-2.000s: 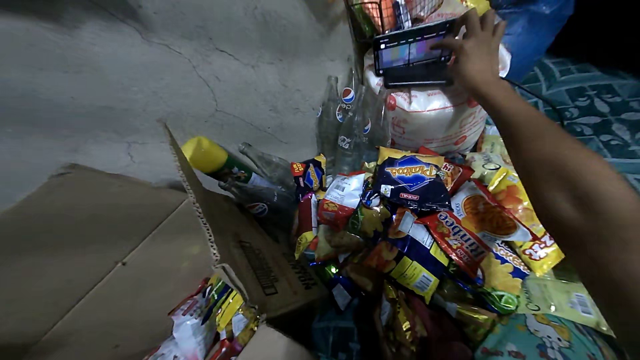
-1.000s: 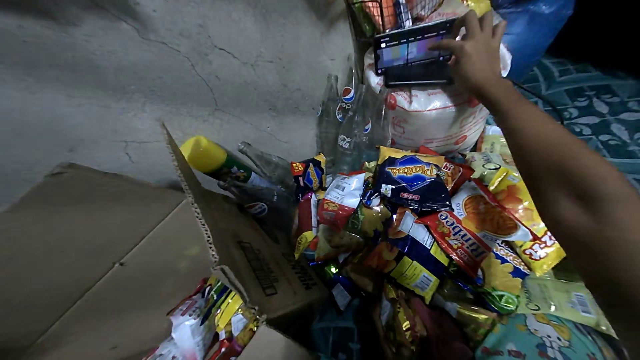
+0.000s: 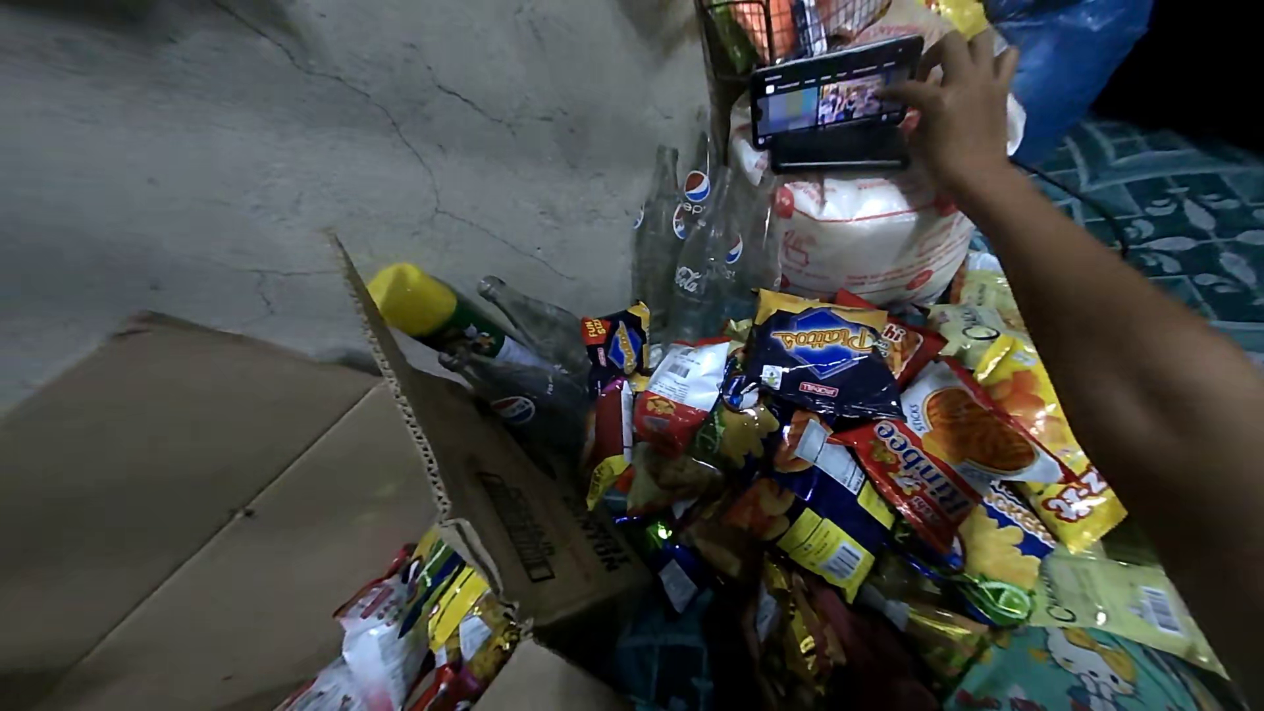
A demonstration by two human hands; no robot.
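My right hand (image 3: 958, 109) reaches in from the right edge to a smartphone (image 3: 834, 94) with a lit screen, its thumb and fingers at the phone's right end. The phone leans lengthwise on top of a white plastic sack (image 3: 869, 242), with a dark flat thing along its lower edge. Below the sack lies a heap of snack packets, among them a dark blue Piattos bag (image 3: 825, 355) and a red Rinbee bag (image 3: 913, 479). My left hand is out of view.
An open cardboard box (image 3: 533, 523) with more packets (image 3: 444, 622) stands at lower left. Glass soda bottles (image 3: 691, 247) and a yellow-capped bottle (image 3: 420, 306) are by the cracked wall (image 3: 296, 168). A wire basket (image 3: 780, 30) and blue plastic bag (image 3: 1071, 59) are behind.
The picture on the phone's screen has changed. My right hand stays at the phone's right end, and the packets and box have not moved.
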